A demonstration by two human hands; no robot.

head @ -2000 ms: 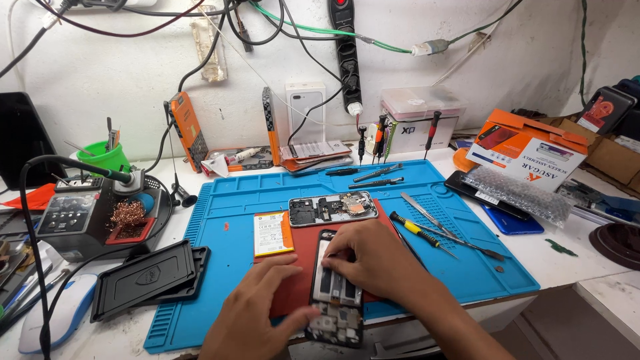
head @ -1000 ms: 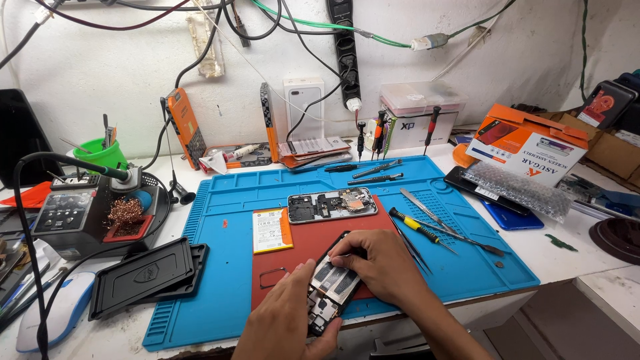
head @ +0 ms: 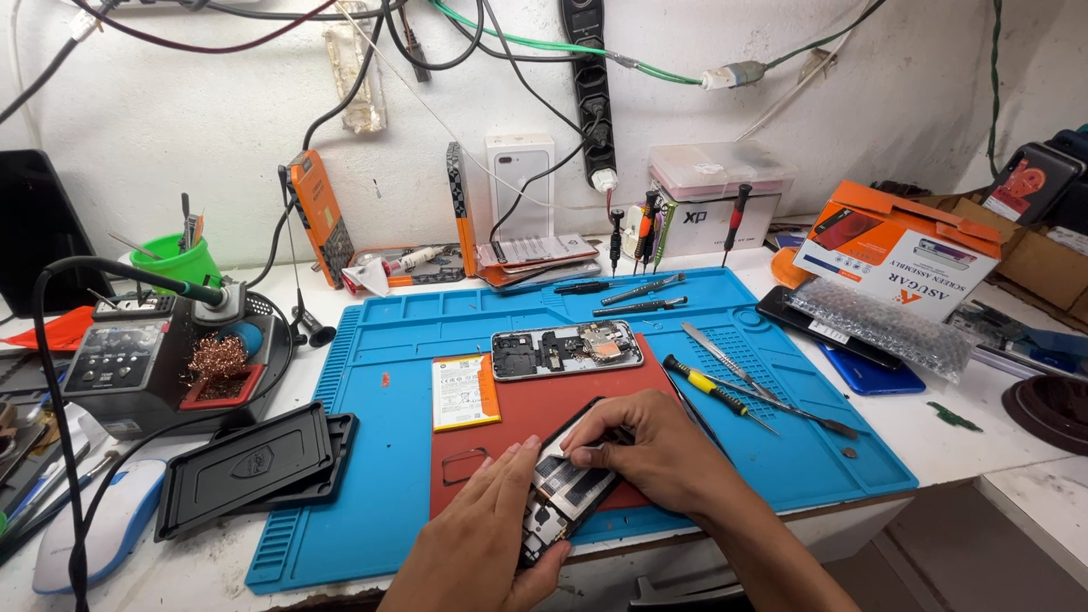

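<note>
My left hand [head: 489, 531] grips the lower left side of an opened smartphone frame [head: 557, 501], which lies tilted over the red pad's front edge. My right hand [head: 650, 446] pinches a small whitish piece [head: 586, 453] at the upper part of that frame; what the piece is cannot be told. A second opened phone [head: 561, 350] lies flat behind them, and left of it a white phone battery [head: 459, 395] with orange and yellow edges. A thin black frame piece [head: 463, 467] rests on the red pad [head: 527, 408], left of my fingers.
A blue silicone repair mat [head: 382, 501] carries a yellow-black screwdriver [head: 705, 387], metal tweezers [head: 722, 353] and further tools. At left are a soldering station [head: 127, 365], black trays [head: 246, 463] and a computer mouse [head: 98, 527]. Bubble wrap [head: 884, 327] and an orange-white box [head: 909, 246] stand right.
The phone frame in my hands has turned from nearly upright in view to a slant, its top now to the right. The thin black frame piece, hidden two seconds ago, shows on the red pad.
</note>
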